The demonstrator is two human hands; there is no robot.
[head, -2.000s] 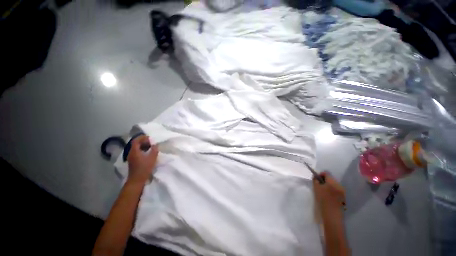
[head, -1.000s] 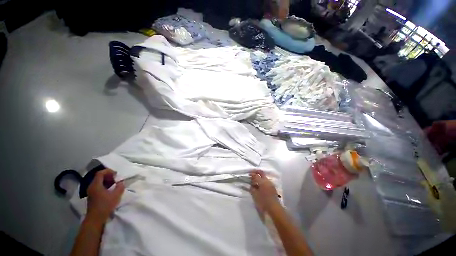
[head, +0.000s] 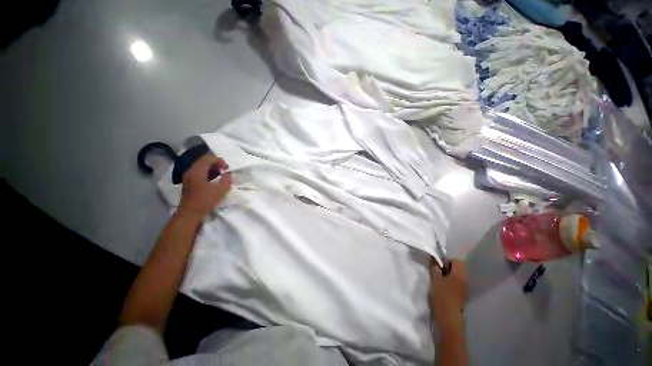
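Observation:
A white shirt (head: 307, 250) lies spread in front of me, its collar end to the left over a black hanger (head: 154, 154). My left hand (head: 204, 184) pinches the shirt's collar end beside the hanger. My right hand (head: 449, 280) is at the lower end of the front placket (head: 343, 207), gripping a small tool with a dark part and a pale tip; its tip meets the fabric edge. The placket edges run between my hands with a narrow gap. A sleeve (head: 389, 154) lies folded across the far side.
Beyond lie a heap of white shirts (head: 400, 53), white and blue strips (head: 529, 75) and shiny plastic bags (head: 543, 154). A pink-red bottle (head: 536, 237), small white pieces (head: 525, 206) and a small dark item (head: 534, 279) sit to the right.
My right hand has moved along the placket to its lower end, and the placket edge there is drawn out. My left hand stays at the collar. The camera view has shifted.

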